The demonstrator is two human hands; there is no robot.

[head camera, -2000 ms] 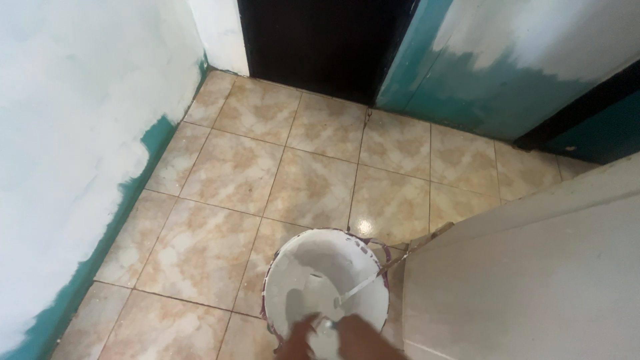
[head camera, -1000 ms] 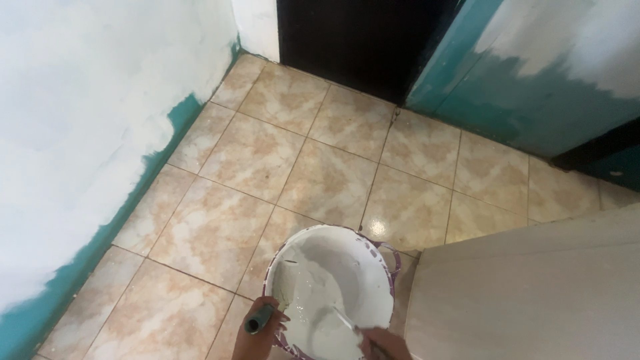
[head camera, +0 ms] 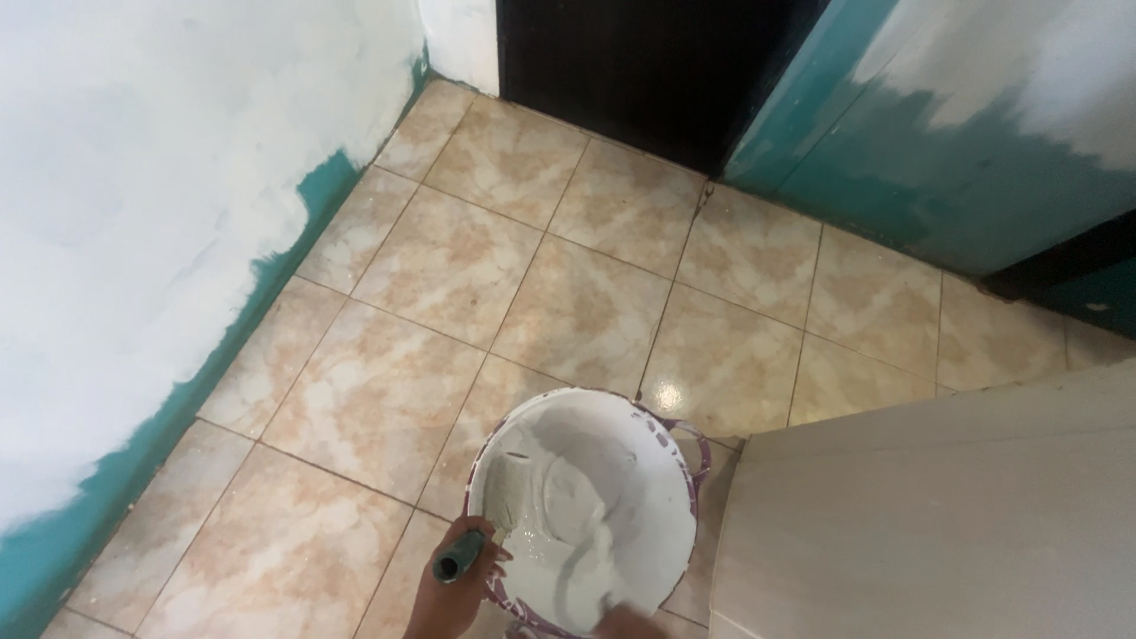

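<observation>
A white basin with a chipped purple rim holds wet white paint. My left hand is closed around the dark green handle of a painting tool at the basin's near left edge. Its pale, paint-covered head, which looks like a roller, lies against the inside left wall. At the bottom edge of the view, my right hand is blurred over the basin's near side. Whatever it may hold cannot be made out.
Beige tiles cover the floor around the basin. A teal wall partly coated white runs along the left. A dark doorway and another partly coated wall stand ahead. A pale panel rises close at the right.
Two seconds ago both hands were close together over the basin; my left hand is now at its left edge. My right hand has moved lower since one second ago, when a light-coloured tool showed beside it.
</observation>
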